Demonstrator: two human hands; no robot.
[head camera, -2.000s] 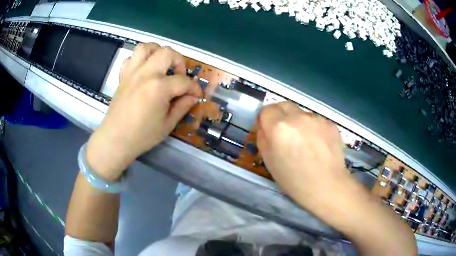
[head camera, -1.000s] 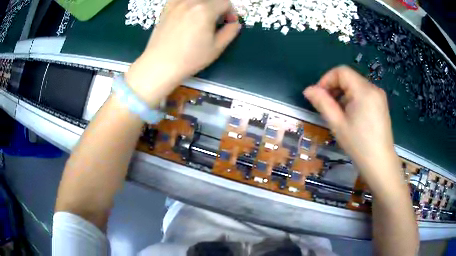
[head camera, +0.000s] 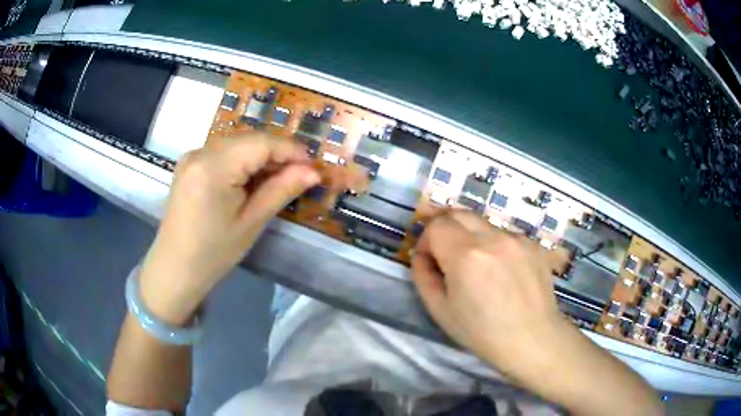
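An orange-brown circuit board (head camera: 244, 114) with small dark and silver parts and a few white connectors (head camera: 334, 158) lies in the conveyor rail. My left hand (head camera: 231, 203) is over its near part, thumb and forefinger close together beside a white connector. Whether they pinch a tiny part cannot be told. A second circuit board (head camera: 467, 183) lies to the right, past a gap. My right hand (head camera: 487, 280) is over its near left part, fingers curled down, with the fingertips largely hidden.
White connectors (head camera: 528, 16) are heaped at the far edge of the dark green surface (head camera: 341, 49), black components (head camera: 686, 106) to their right. Black plates (head camera: 122, 93) lie in the rail (head camera: 97, 150) at left. A third circuit board (head camera: 674, 292) lies at right.
Since one second ago, both hands have come back from over the green surface to the boards. The left came from by the white heap. The view has shifted.
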